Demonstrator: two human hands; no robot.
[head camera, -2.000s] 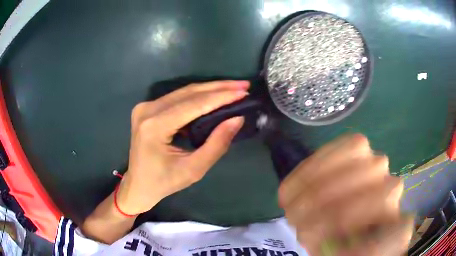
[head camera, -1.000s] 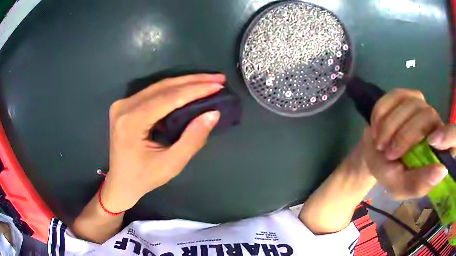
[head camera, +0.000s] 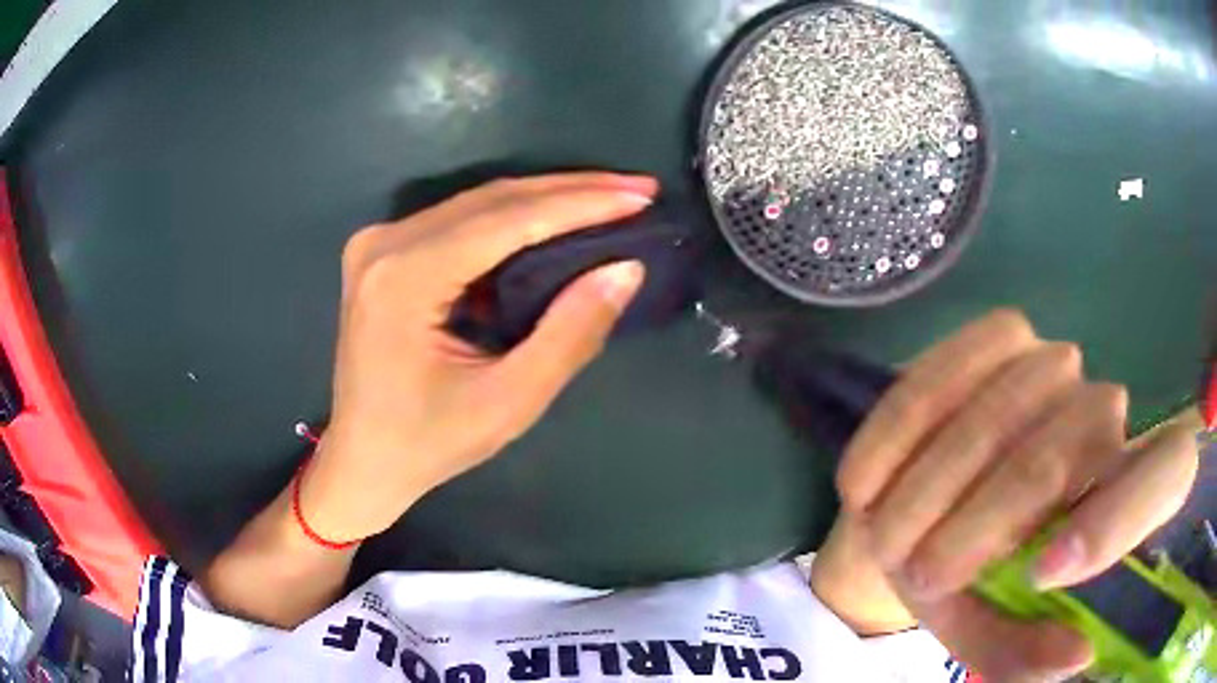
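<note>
My left hand (head camera: 427, 334) holds a black plastic housing (head camera: 581, 274) between fingers and thumb, left of the screw dish. My right hand (head camera: 994, 467) grips the lime-green electric screwdriver (head camera: 1068, 600), its black nose (head camera: 828, 387) pointing left toward the housing. The bright bit (head camera: 723, 336) shows at the nose's end, blurred, near the housing's right lower corner; I cannot tell if it touches. The round screw dish (head camera: 850, 154) lies above both hands, with a heap of silvery screws over its upper part and a few single screws on its perforated base.
The dark green work surface (head camera: 200, 200) spreads around the hands. A red-orange tray (head camera: 67, 440) with black items stands at the left edge. A small white scrap (head camera: 1130, 188) lies right of the dish. A piece of cardboard shows at the lower right.
The screwdriver has moved left and down from the dish's lower right edge, its bit now near the housing. The dish and the left hand with the housing appear further right in view.
</note>
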